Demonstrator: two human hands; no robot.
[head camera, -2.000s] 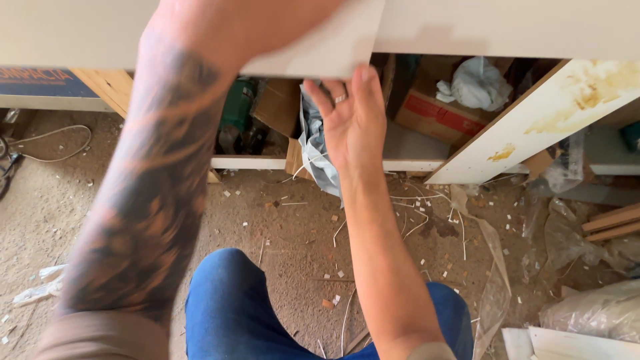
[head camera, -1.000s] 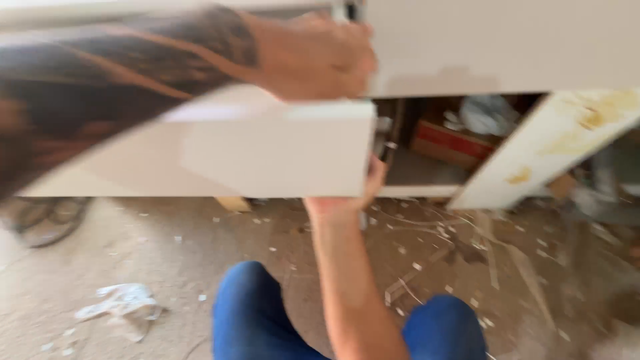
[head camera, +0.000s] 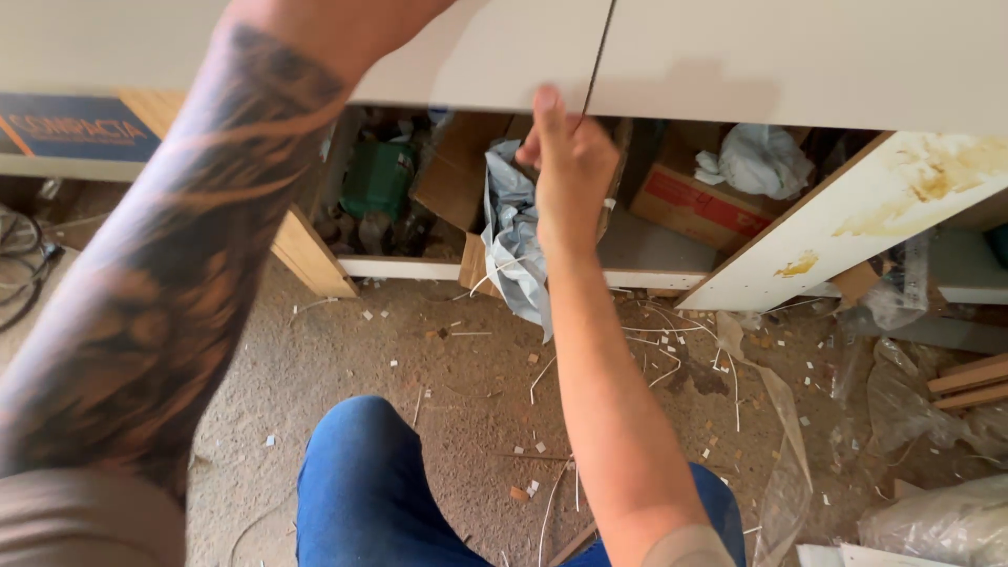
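Observation:
Two pale flat panels lie across the top, a left one (head camera: 488, 55) and a right one (head camera: 787, 63), with a thin dark gap between them. My left hand (head camera: 339, 24) is over the left panel at the top edge; its fingers are out of view. At the panels' lower edge, beside the gap, is my right hand (head camera: 571, 173), thumb up and fingers curled; whether it grips anything is unclear. Behind my right wrist hangs a crumpled grey plastic bag (head camera: 512, 228).
Below the panels, a shelf holds a green container (head camera: 378, 179), cardboard boxes (head camera: 705, 205) and a white crumpled bag (head camera: 764, 160). A stained white board (head camera: 850, 220) slants at the right. Scraps and plastic film (head camera: 776, 409) litter the floor; a black cable (head camera: 27, 268) lies left.
One second ago the left panel stood lower, covering the left of the shelf, with my right hand under its corner. It now sits higher, beside the right panel, and the shelf shows again.

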